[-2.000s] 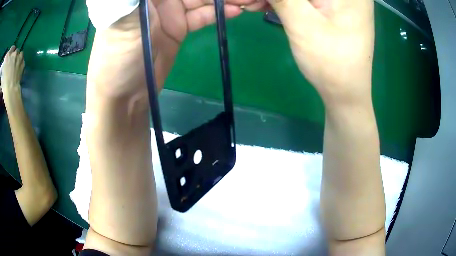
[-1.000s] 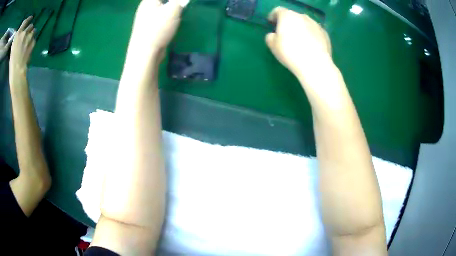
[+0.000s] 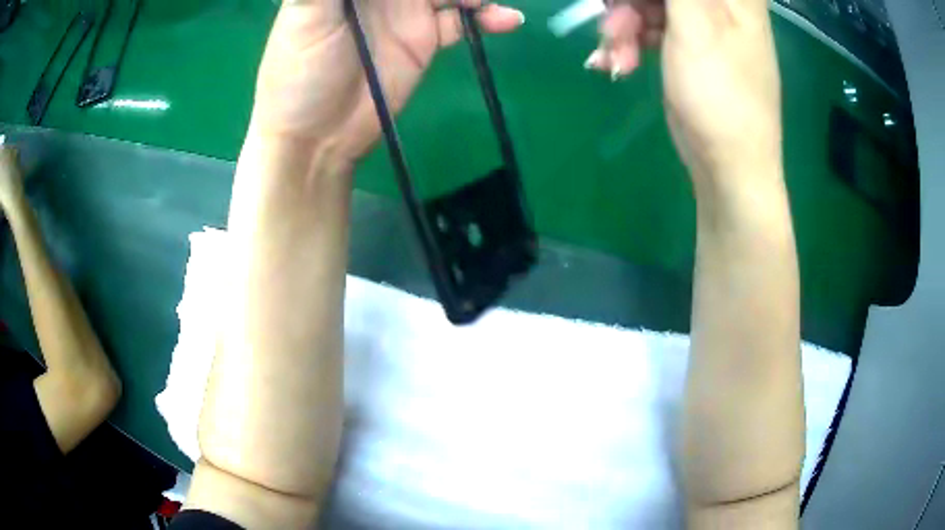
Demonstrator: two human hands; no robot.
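Observation:
A black phone middle frame (image 3: pixel 482 238) hangs tilted from my left hand (image 3: pixel 363 72), its solid panel with small holes pointing down toward me over the green bench. The frame's far end is cut off by the top edge, between my left fingers. My right hand (image 3: pixel 663 52) is to the right of the frame, apart from it, partly cut off by the top edge, with fingers curled. A pale, blurred thin object (image 3: pixel 575 16) shows beside its fingertips; whether the fingers hold it cannot be told.
A white cloth (image 3: pixel 518 414) lies under my forearms. Two more black frames (image 3: pixel 98 85) lie on the glossy green bench (image 3: pixel 622 207) at the far left. Another person's arm (image 3: pixel 52 300) is at the left. Grey machine housing (image 3: pixel 891 393) stands at the right.
One second ago both hands were farther out over frames lying on the bench. Now my left hand holds a frame up nearer me, and my right hand has come back. The neighbour's arm has shifted left.

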